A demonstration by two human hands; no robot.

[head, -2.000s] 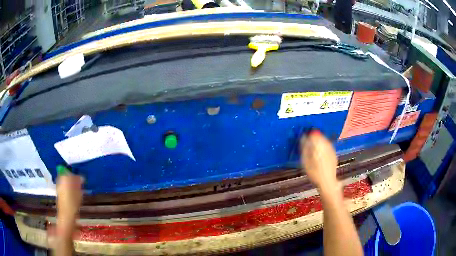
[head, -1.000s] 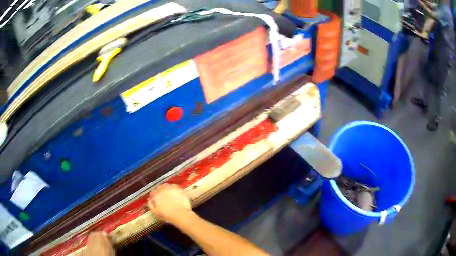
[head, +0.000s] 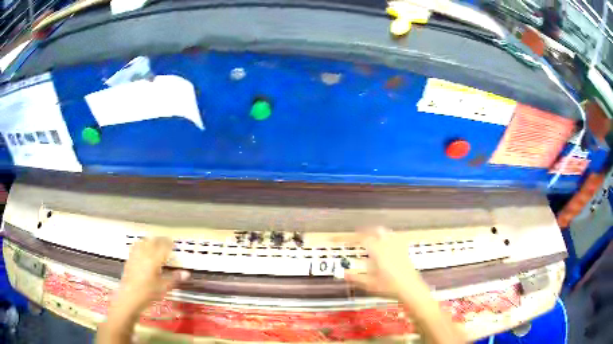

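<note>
A long pale steel-rule die (head: 222, 251) lies lengthwise on the cream cutting board (head: 80, 195), below the blue beam. It shows rows of short dark slots, end holes and black handwritten marks. My left hand (head: 149, 269) is on the die's left part, fingers over its front edge. My right hand (head: 382, 265) is on its right part in the same way, slightly blurred. Both hands appear to grip the die by its edges. Brown-black strips (head: 269, 287) run along the front of the board.
The blue beam (head: 349, 148) carries green buttons (head: 261, 109), a red button (head: 458, 148) and paper notices (head: 40, 124). A worn red ledge (head: 269, 321) runs along the front. A yellow-handled brush (head: 401, 24) lies on top. A blue bin (head: 548, 329) is at the lower right.
The view has swung back left from the bin. The die and cream board now show in front of the beam. My hands have moved from the red ledge onto the die.
</note>
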